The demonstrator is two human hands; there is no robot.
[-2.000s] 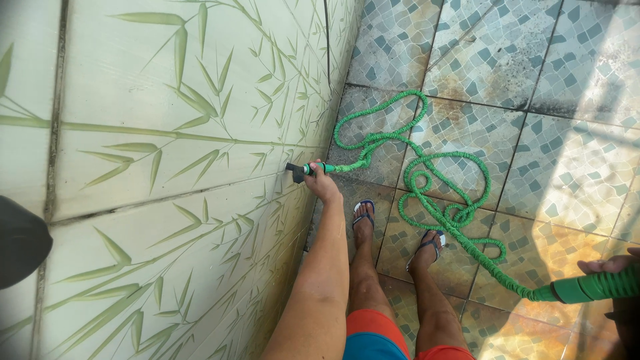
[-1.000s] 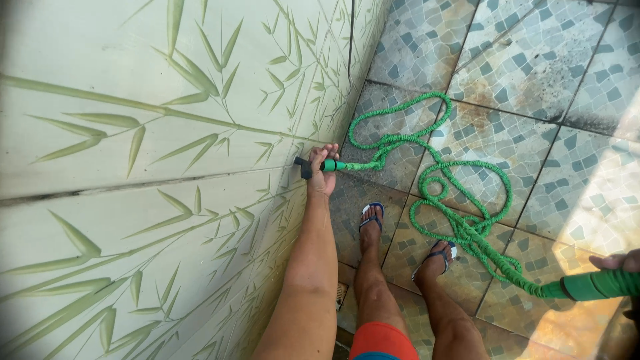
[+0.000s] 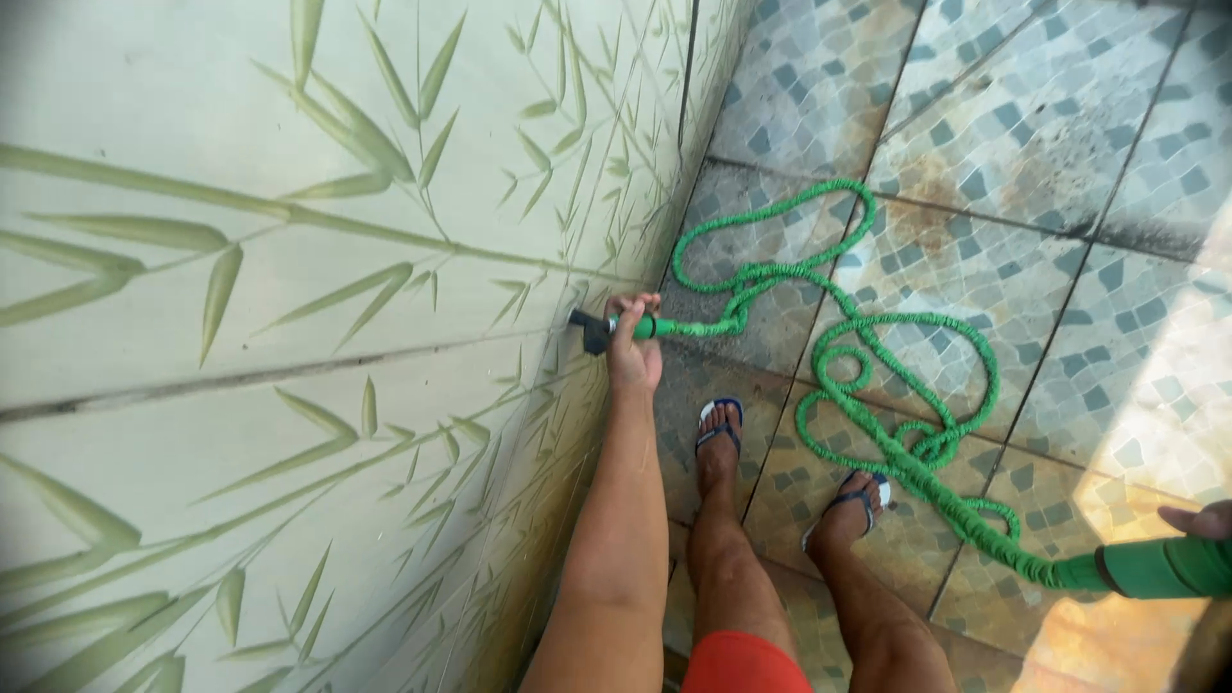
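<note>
My left hand [image 3: 635, 342] grips the green hose connector [image 3: 653, 328] beside a black tap fitting [image 3: 591, 330] at the tiled wall. From that connector a green expandable fabric hose [image 3: 929, 318] runs in loose loops over the floor. Its thicker stretch rises to the green hose-end piece [image 3: 1160, 568] at the right edge. Part of my right hand [image 3: 1203, 520] shows above this piece, with its fingers cut off by the frame; its hold is only partly visible.
A wall with painted bamboo leaves [image 3: 318, 221] fills the left side. Patterned floor tiles [image 3: 1020, 125] lie to the right, sunlit near the right edge. My feet in flip-flops [image 3: 719, 433] stand beside the hose loops.
My left hand stays at the connector, its fingers shifting around it. The hose loops lie much as before. The view has shifted somewhat.
</note>
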